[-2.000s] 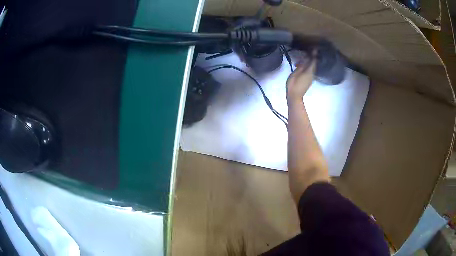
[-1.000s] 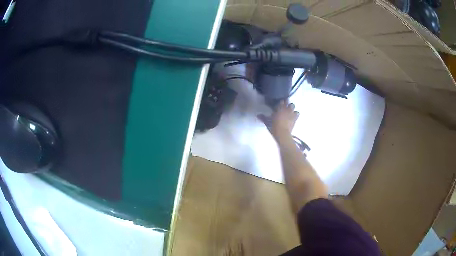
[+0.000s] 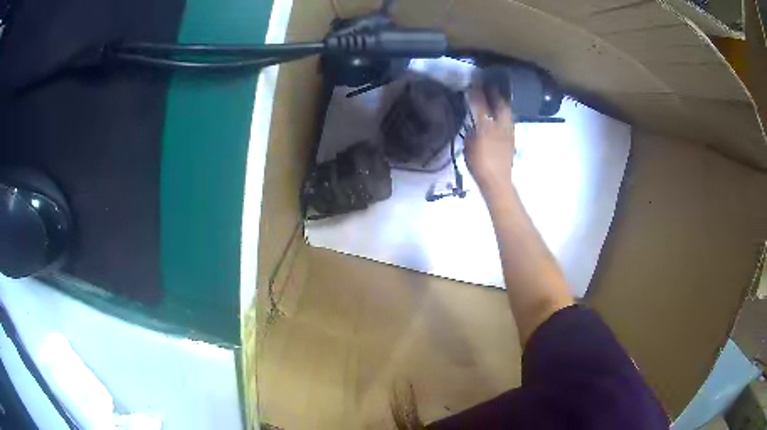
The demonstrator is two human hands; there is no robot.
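Observation:
My right hand (image 3: 492,138) reaches into a deep cardboard box, palm down, a ring on one finger. Its fingers close on the rounded grey-black end of a security camera (image 3: 528,94) at the back of the box; the fingertips are blurred. A dark camera, perhaps wrapped (image 3: 420,122), lies to the left of the hand. Another black camera (image 3: 349,178) lies at the sheet's left edge. A thin black cable with small plug ends (image 3: 457,172) lies on the white sheet (image 3: 538,218) beside the hand. My left hand is not in view.
The brown box (image 3: 698,210) has tall walls around the sheet. A black double cable with a thick plug (image 3: 404,42) crosses from the bench over the box's edge. On the left are a green mat (image 3: 206,185), a black mouse (image 3: 29,227) and crumpled white material (image 3: 80,386).
My right hand has moved from the sheet's middle back to the rear right camera, which now sits turned. The dark middle camera lies lower, away from the hanging plug. The view has shifted.

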